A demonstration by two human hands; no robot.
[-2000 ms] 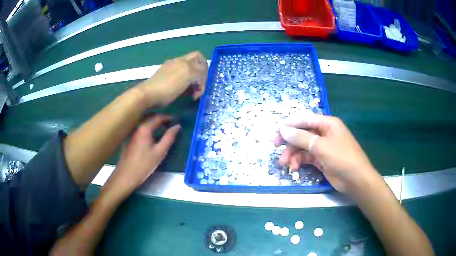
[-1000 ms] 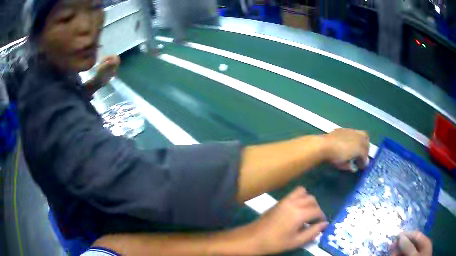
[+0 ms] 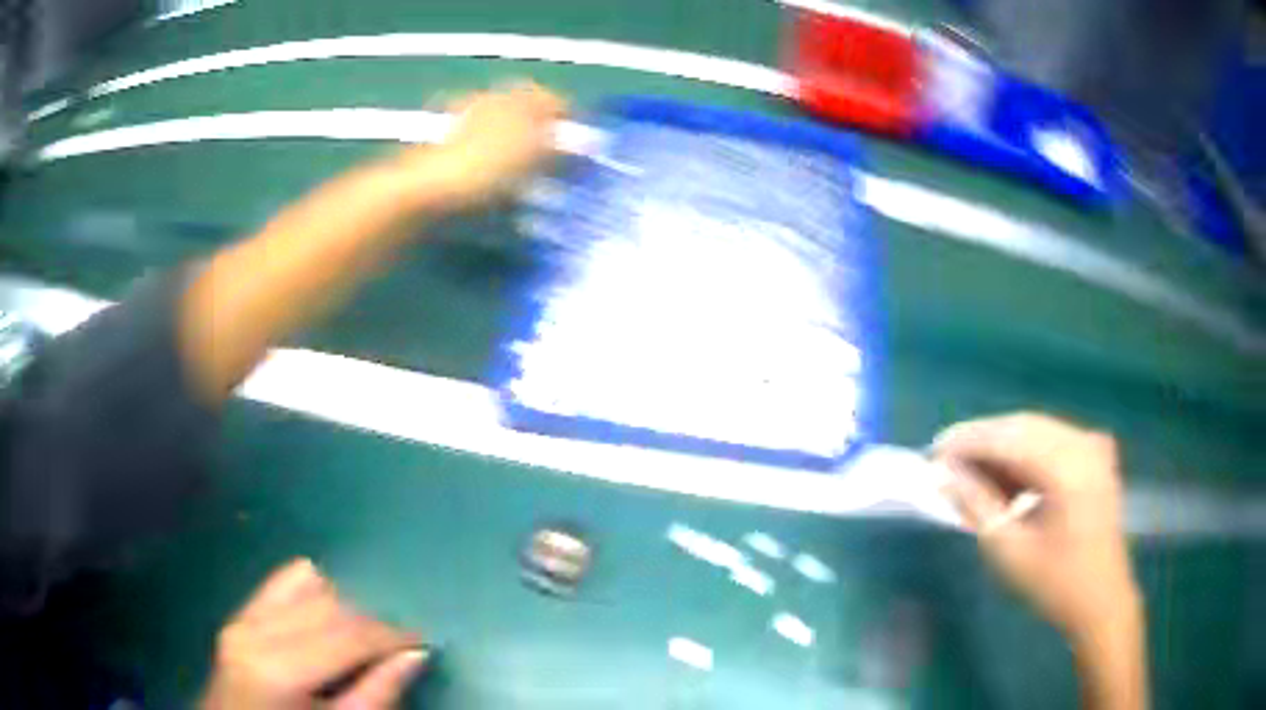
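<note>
The picture is blurred. My left hand [image 3: 313,645] is low at the left over the green bench, thumb and fingers close together; I cannot tell if it holds anything. My right hand [image 3: 1062,506] is right of the tray's near corner, fingers curled, with a small white streak at the fingertips that I cannot make out. The blue tray [image 3: 667,447] is heaped with glaring white discs. Several loose discs [image 3: 705,545] lie on the bench between my hands. A dark round part with a metallic centre [image 3: 558,555] lies left of them.
Another person's bare forearm [image 3: 313,257] with a dark sleeve [image 3: 104,416] comes from the left, the hand [image 3: 507,132] at the tray's far left corner. A red bin [image 3: 854,70] and blue bins [image 3: 1034,132] stand beyond the tray. Pale rails [image 3: 375,395] cross the green surface.
The view swung left to the other person and back. My right hand has left the tray for its right side. My left hand has moved from the tray's left side down towards me.
</note>
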